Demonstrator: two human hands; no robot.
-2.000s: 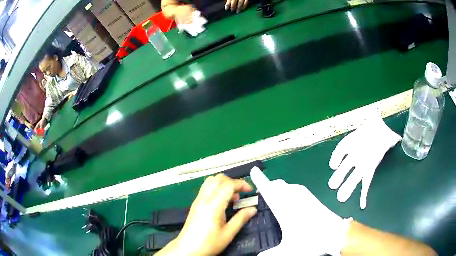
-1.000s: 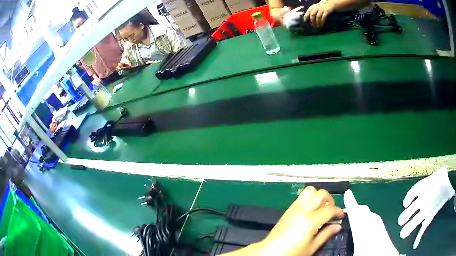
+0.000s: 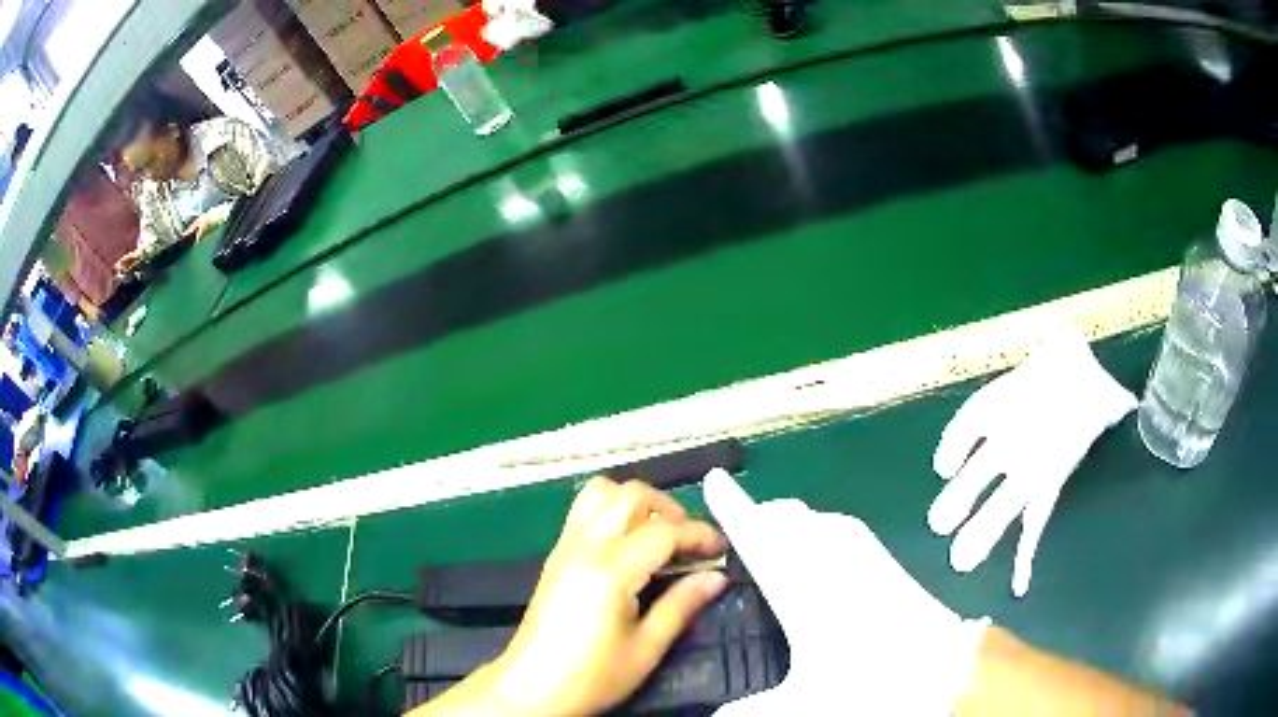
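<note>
Two black power strips [image 3: 477, 593] lie side by side on the green bench, partly hidden by my hands. Their cords run left to a coiled black cable with a plug [image 3: 287, 647]. My left hand [image 3: 596, 602], bare, is over the strips, with thumb and index finger at the edges of a small pale label [image 3: 697, 565]; its fingers hide most of it. My right hand [image 3: 855, 595], in a white knit glove, holds the strips' right end, index finger pointing up beside a short black bar [image 3: 687, 465].
A spare white glove [image 3: 1030, 441] lies flat at right, beside a clear bottle [image 3: 1205, 357]. A cream rail [image 3: 841, 381] divides bench and belt. Across the belt are another bottle [image 3: 472, 91], a short black bar [image 3: 621, 107], stacked strips [image 3: 285, 200] and a seated person [image 3: 189, 182].
The view swung left, then back right, so the bottle and whole spare glove show again. My hands stay at the same spot on the strips, and the label shows less than two seconds ago.
</note>
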